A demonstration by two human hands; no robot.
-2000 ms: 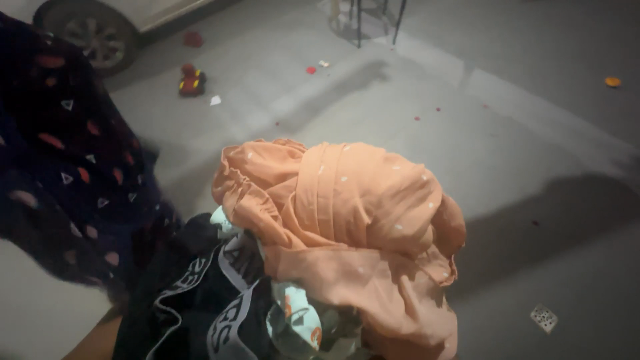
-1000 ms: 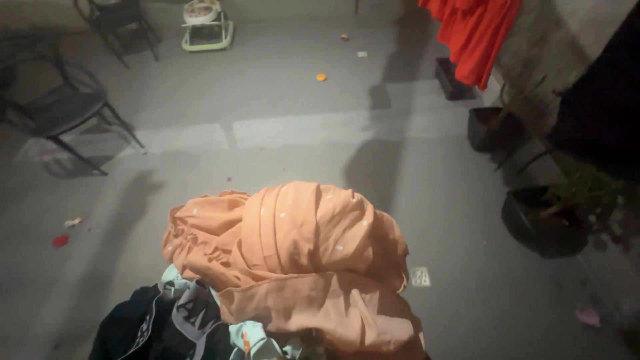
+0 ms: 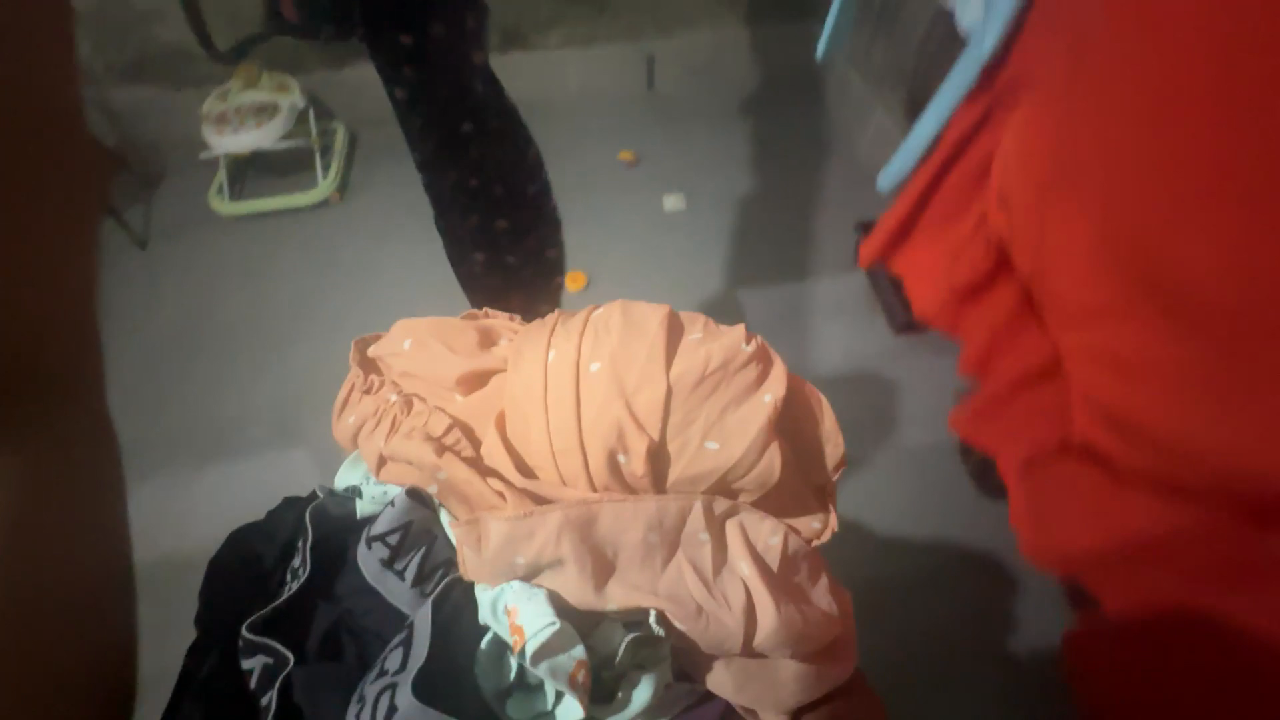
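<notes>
A bundle of clothes fills the lower middle, close to me. On top lies a peach cloth with small white marks point(image 3: 640, 410). Beneath it at the left is a black garment with grey lettered bands point(image 3: 330, 600), and a pale mint printed cloth point(image 3: 540, 640) shows under its front. Neither of my hands is visible; what supports the bundle is hidden. A blurred brown shape, possibly a raised arm point(image 3: 50, 400), runs down the left edge. Close on the right hangs a bright red garment point(image 3: 1140, 300), beside a light-blue plastic bar, perhaps a hanger point(image 3: 940, 110).
A baby walker point(image 3: 280, 150) stands on the grey floor at the upper left. Dark patterned fabric point(image 3: 490, 180) extends down behind the bundle. Small orange items point(image 3: 576, 281) and a pale square point(image 3: 674, 202) lie on the floor. A dark planter point(image 3: 892, 298) is partly behind the red garment.
The view has swung right and come closer to the red garment, now large at the right. The blurred brown shape has appeared at the left edge. The bundle remains in front of me.
</notes>
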